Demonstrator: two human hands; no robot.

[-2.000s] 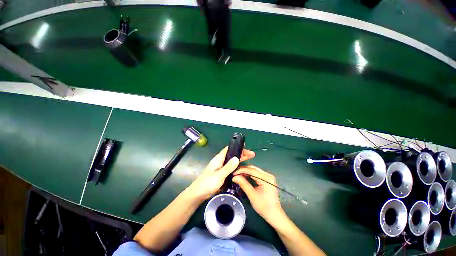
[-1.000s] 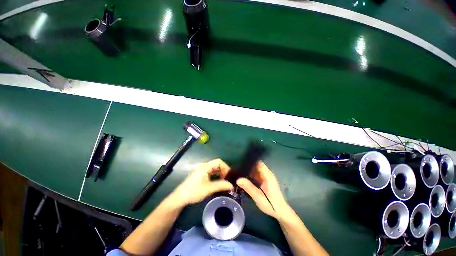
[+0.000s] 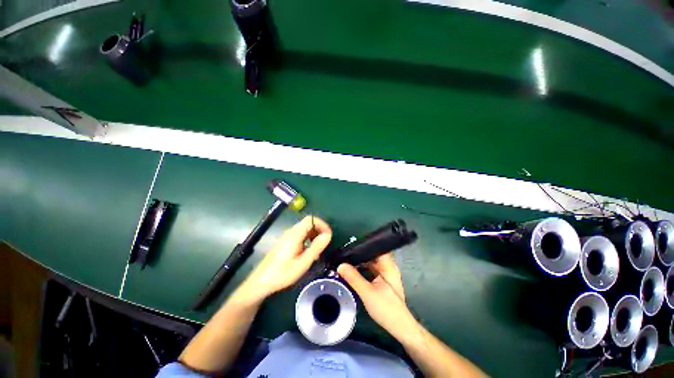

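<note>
A round body (image 3: pixel 304 312) with a silver ring face and dark centre hole stands against my blue shirt. A slim black housing (image 3: pixel 375 244) joins it at the top and tilts to the upper right. My right hand (image 3: pixel 377 289) holds the housing near the joint, with fingers behind it. My left hand (image 3: pixel 292 255) is just left of it, thumb and forefinger pinched together at a thin dark lead wire; its far run is too small to follow. A tiny white wire tip (image 3: pixel 350 241) shows between the hand and the housing. The joint is partly hidden by my fingers.
A mallet (image 3: pixel 247 244) lies left of my hands, with a spare slim housing (image 3: pixel 153 233) farther left. Several silver-faced barrels (image 3: pixel 556 246) with loose wires stand at right. Partly assembled units (image 3: pixel 253 44) lie on the green belt beyond the white rail (image 3: pixel 295 164). A black bin (image 3: pixel 96 332) is lower left.
The slim housing has swung from upright to tilting right. My left hand has moved off it, up and left, pinching a lead. The units on the belt have shifted left.
</note>
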